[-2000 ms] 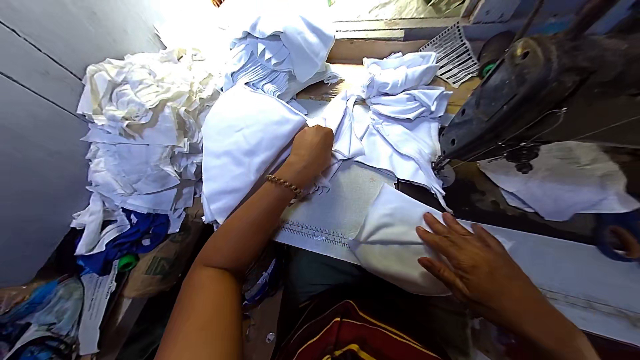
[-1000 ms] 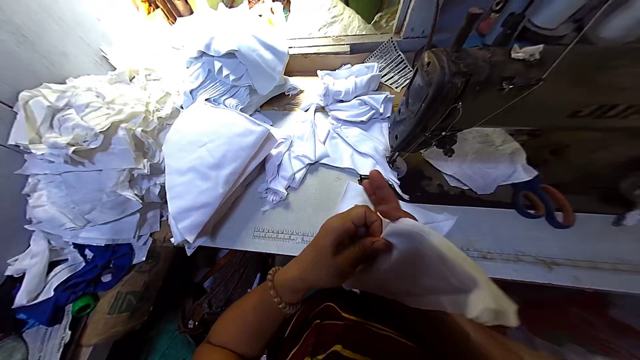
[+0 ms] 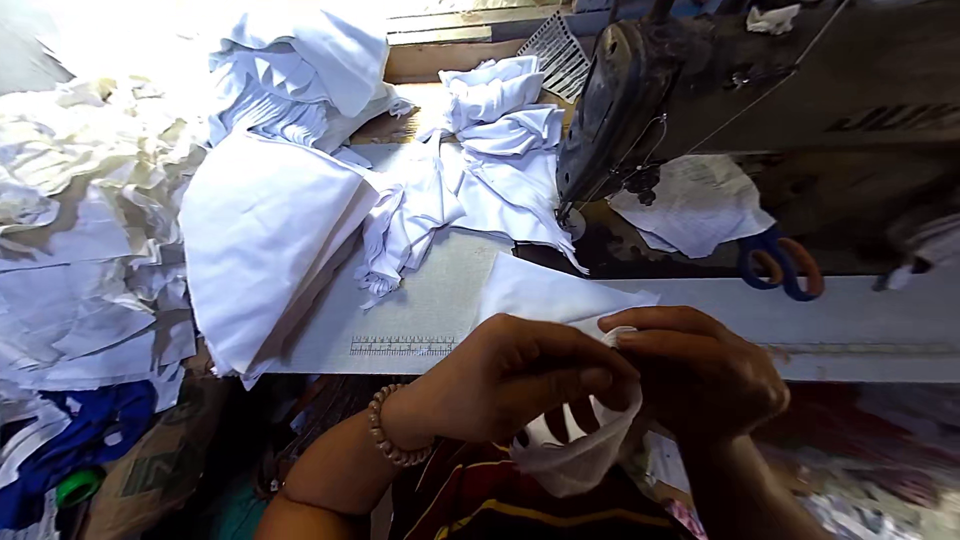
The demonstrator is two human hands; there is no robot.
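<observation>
Just beyond the front edge of the sewing table, my left hand (image 3: pixel 536 379) and my right hand (image 3: pixel 701 367) pinch a small white fabric piece (image 3: pixel 577 454) between them. Its edge is gathered at the fingertips, and the rest hangs below in a loop. Behind my hands a flat white fabric piece (image 3: pixel 540 292) lies on the table. The needle area of an industrial sewing machine (image 3: pixel 615 112) is above it, with bunched white cloth (image 3: pixel 510 180) touching its left side. A large folded white fabric stack (image 3: pixel 270 247) rests to the left.
Scissors (image 3: pixel 784 266) with blue and orange handles lie under the machine arm beside a white cloth scrap (image 3: pixel 694 202). A tall heap of cream and white scraps (image 3: pixel 90 225) fills the left. Another white fabric pile (image 3: pixel 300 75) stands at the back. A printed ruler scale (image 3: pixel 405 346) marks the table's front.
My left hand has left the cloth pile and joined my right hand at the small fabric piece, which was lifted off the table. The view has shifted to the right.
</observation>
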